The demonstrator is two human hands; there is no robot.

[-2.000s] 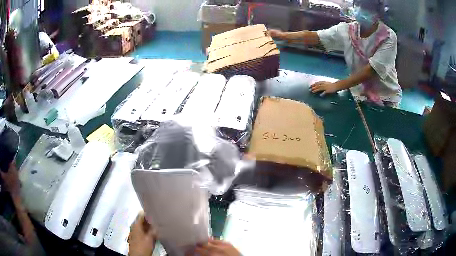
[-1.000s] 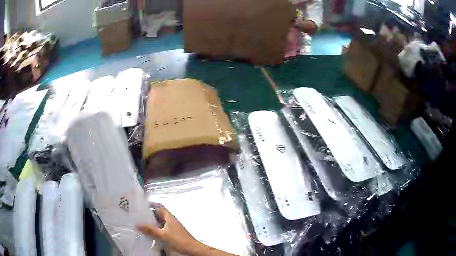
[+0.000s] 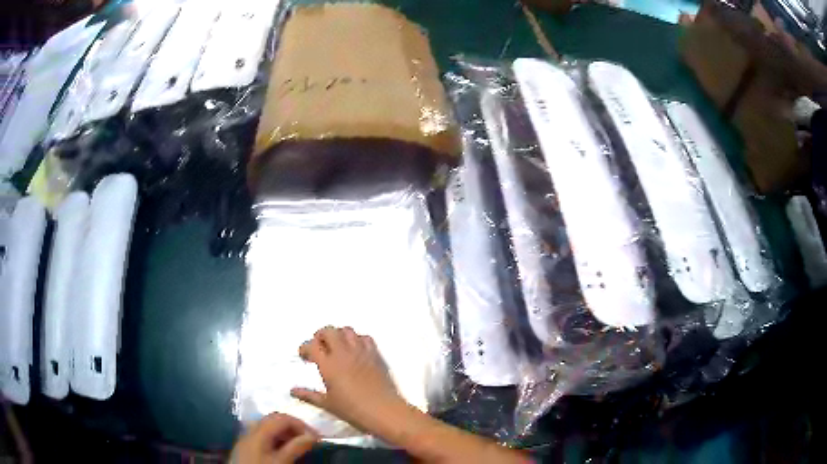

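A stack of empty clear poly bags (image 3: 340, 272), whitish and shiny, lies in front of me, its far end inside a brown carton (image 3: 354, 82). My right hand (image 3: 349, 376) is over the near part of the stack, fingers apart and slightly bent, with nothing seen in it. My left hand (image 3: 272, 441) is at the stack's near left corner, fingers curled and partly cut off by the bottom edge; whether it pinches a bag cannot be told. Bagged white units (image 3: 585, 195) lie in a row on the right under wrinkled film.
Unbagged white units (image 3: 107, 285) stand side by side at the left on the green table (image 3: 186, 317). More white units (image 3: 234, 45) with dark bunched film lie at the upper left. A yellow note (image 3: 45, 181) is at the left. Brown boxes (image 3: 762, 127) are at the upper right.
The unit my hands held is no longer in them; the right row now shows more bagged units. Both hands are now at the bag stack. The view has tilted down.
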